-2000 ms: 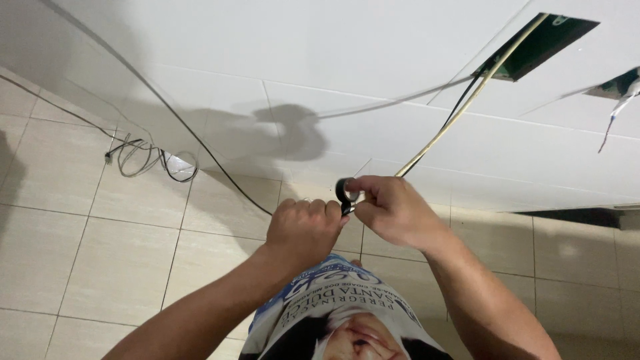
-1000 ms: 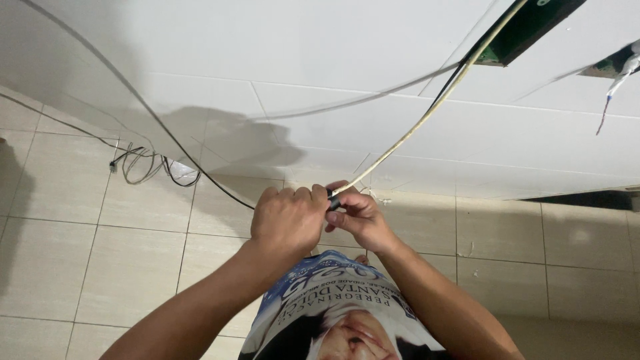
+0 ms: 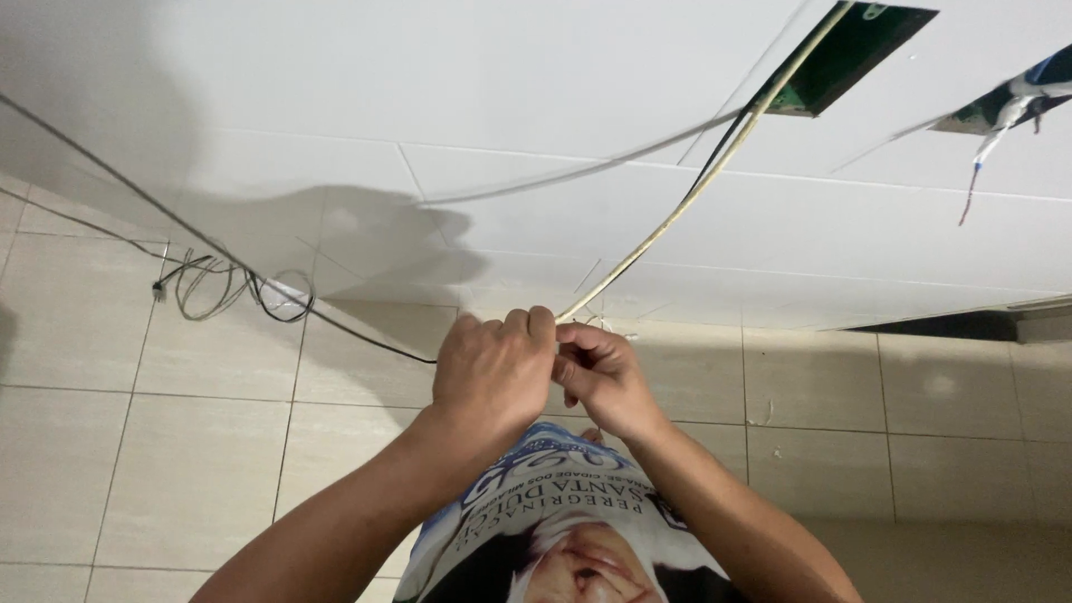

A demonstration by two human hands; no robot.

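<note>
My left hand (image 3: 494, 364) is closed around the cables where a black cable (image 3: 368, 333) from the left meets a cream cable (image 3: 662, 228) from the wall. My right hand (image 3: 601, 375) is right beside it, thumb and index finger pinched near the end of my left fist; what lies between them is hidden. The cream cable rises to a rectangular green-lined wall box (image 3: 846, 75) at the upper right, with a thin black cable (image 3: 718, 146) running along it. The join itself is covered by my fingers.
A second wall opening (image 3: 976, 113) at the far right has a taped wire (image 3: 1005, 126) with a bare end hanging out. A coiled thin cable with a plug (image 3: 197, 285) lies on the tiled floor (image 3: 209, 452) at left. The white wall (image 3: 536, 92) stands in front.
The black roll seen at my fingers two seconds ago, and the black piece there one second ago, no longer show. My right hand has shifted close against my left.
</note>
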